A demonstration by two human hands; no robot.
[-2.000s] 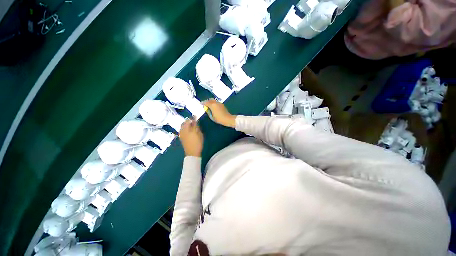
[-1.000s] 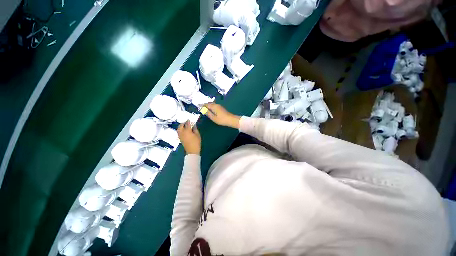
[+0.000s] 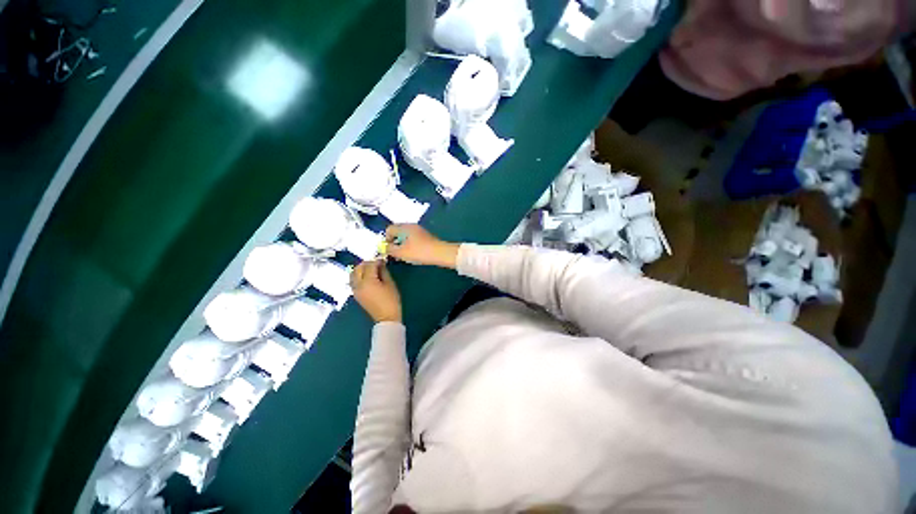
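Observation:
White security cameras lie in a row along the bench, their bracket ends towards me. My right hand (image 3: 420, 247) has a small yellow item (image 3: 383, 248) at its fingertips, against the bracket end (image 3: 362, 242) of one camera (image 3: 320, 223). My left hand (image 3: 376, 291) is just below, its fingertips together beside the same bracket end and near the neighbouring bracket (image 3: 330, 280). Whether the left fingertips hold anything is too small to tell.
A green conveyor (image 3: 191, 191) with a pale edge runs behind the row. A white post stands at the top. Jumbled white parts (image 3: 603, 211) lie low at the right, with a blue crate (image 3: 768, 146) farther off. A person in pink is at the upper right.
My right hand with the yellow item has moved left and down, from near the neighbouring upper bracket to this one. My left hand has moved slightly down and left.

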